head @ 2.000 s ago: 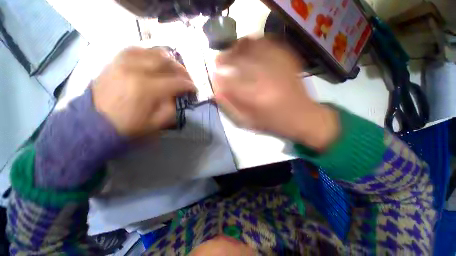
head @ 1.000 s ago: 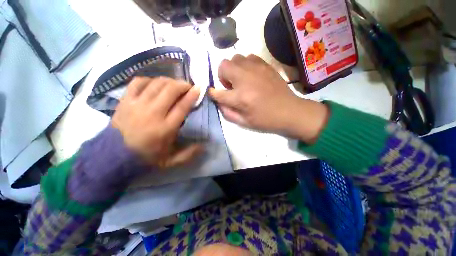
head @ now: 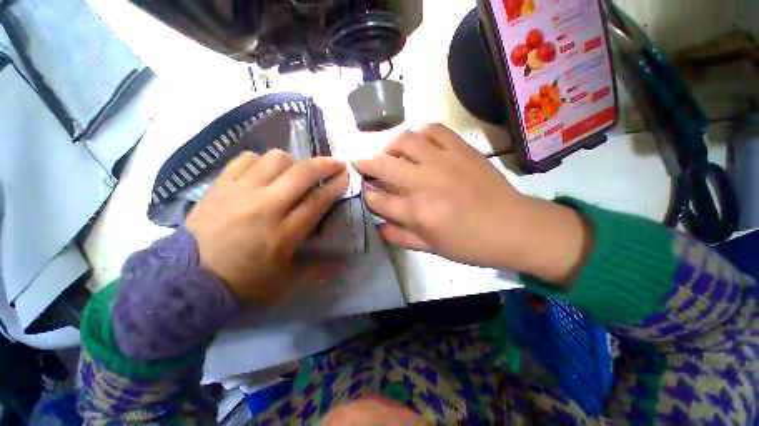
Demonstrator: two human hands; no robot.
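A pale grey fabric panel (head: 366, 279) lies under both hands and reaches the table's front edge. A dark piece with a striped edge (head: 218, 148) lies curved at its upper left. My left hand (head: 270, 212) presses on the cloth, thumb and fingertips at the fold. My right hand (head: 449, 200) pinches the panel's upper edge, its fingertips almost touching the left ones. The sewing machine head (head: 283, 29) is above the hands, with a grey cylindrical attachment (head: 376, 104) hanging at its right. The needle is hard to make out in the glare.
A smartphone (head: 556, 75) with a lit screen leans on a round black stand (head: 476, 71) at right. Black-handled shears (head: 703, 195) lie beyond it. Pale grey cut pieces (head: 50, 175) are piled at left. A blue basket (head: 566, 354) is below the table edge at lower right.
The hands came together at the fold, and the striped-edge piece now lies opened out at left. Since a second ago, the view has shifted, showing more of the machine head.
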